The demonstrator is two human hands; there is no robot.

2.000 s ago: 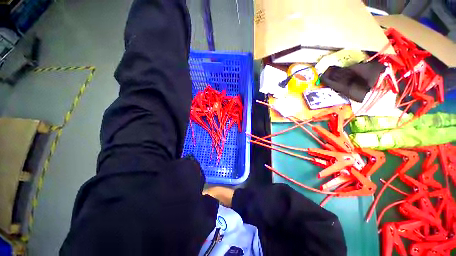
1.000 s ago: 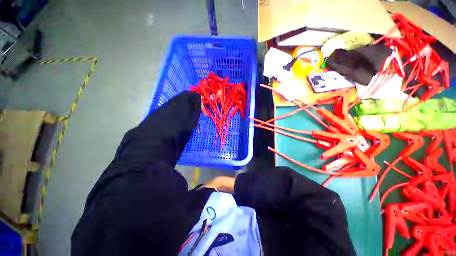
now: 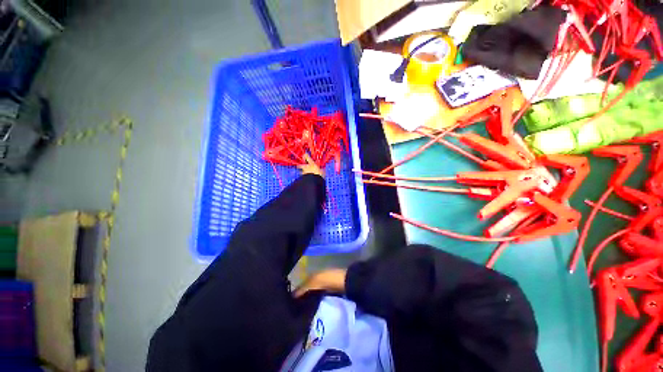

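Red battery clamps with thin cable tails lie in a heap (image 3: pixel 302 136) inside the blue perforated crate (image 3: pixel 207 182). My left hand (image 3: pixel 311 166) reaches into the crate at the near edge of the heap and seems to touch it. Its fingers are small and blurred among the clamps, so its grip cannot be told. My right hand (image 3: pixel 323 281) is close to my body, against my left sleeve, with its fingertips partly hidden. On the bench, a bunch of red clamps (image 3: pixel 509 185) lies with its tails pointing left, some over the bench edge.
The green bench mat (image 3: pixel 538 290) holds more red clamps (image 3: pixel 636 283) at the right and a light-green bundle (image 3: pixel 589 116). Behind are a yellow roll (image 3: pixel 429 59), a dark cloth (image 3: pixel 512 43) and cardboard (image 3: pixel 371 14). A pallet-like stack (image 3: pixel 51 283) stands on the floor at left.
My left arm has drawn back and lowered from across the crate, and my left hand now shows at the heap. The view has shifted. My right hand stays near my body.
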